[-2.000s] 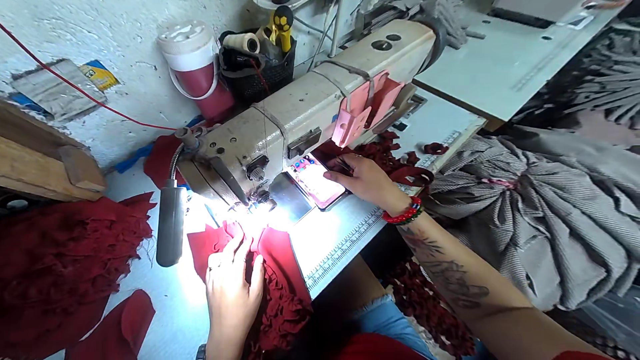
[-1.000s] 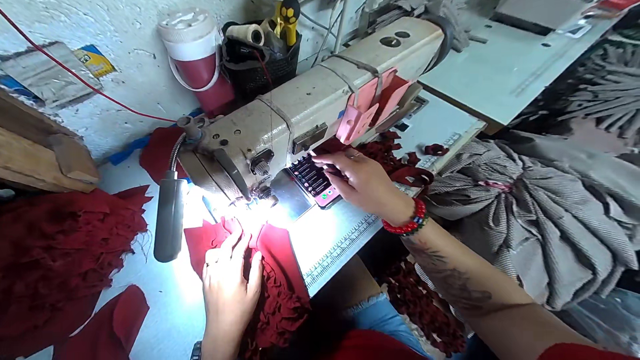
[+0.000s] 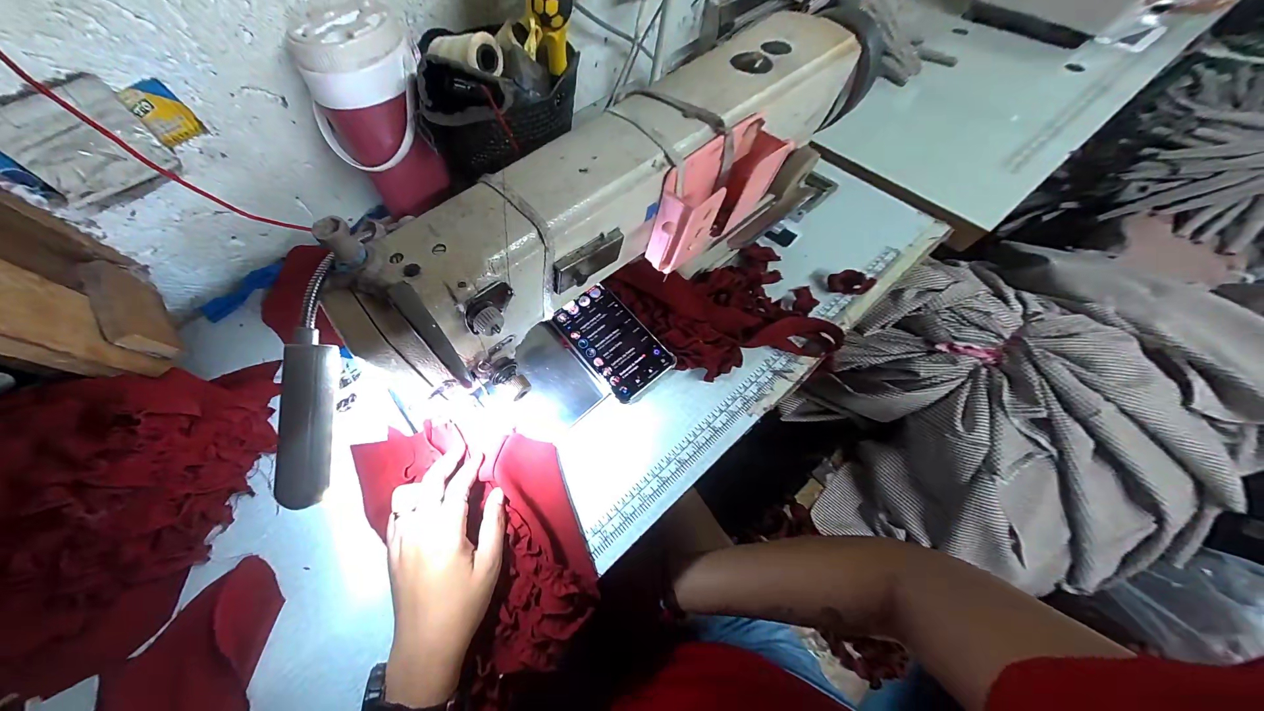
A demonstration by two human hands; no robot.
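Observation:
My left hand (image 3: 444,543) lies palm down on a ruffled red fabric piece (image 3: 538,563), its fingertips near the needle area of an industrial sewing machine (image 3: 592,158). Bright light from the gooseneck lamp (image 3: 306,425) washes out the needle and presser foot. A smartphone (image 3: 612,343) with its screen lit lies on the bed under the machine arm, touched by no hand. My right forearm reaches down below the table's front edge, and the right hand itself is hidden there.
Piled red ruffled fabric (image 3: 109,484) lies at the left, with a red cut piece (image 3: 217,642) nearby. Red strips (image 3: 711,306) lie behind the phone. A measuring tape (image 3: 691,449) runs along the table edge. At the right sits a bundle of striped grey fabric (image 3: 948,434).
My right hand has left the phone and dropped below the table edge, out of sight. The phone lies uncovered in the same place. My left hand has stayed on the red fabric.

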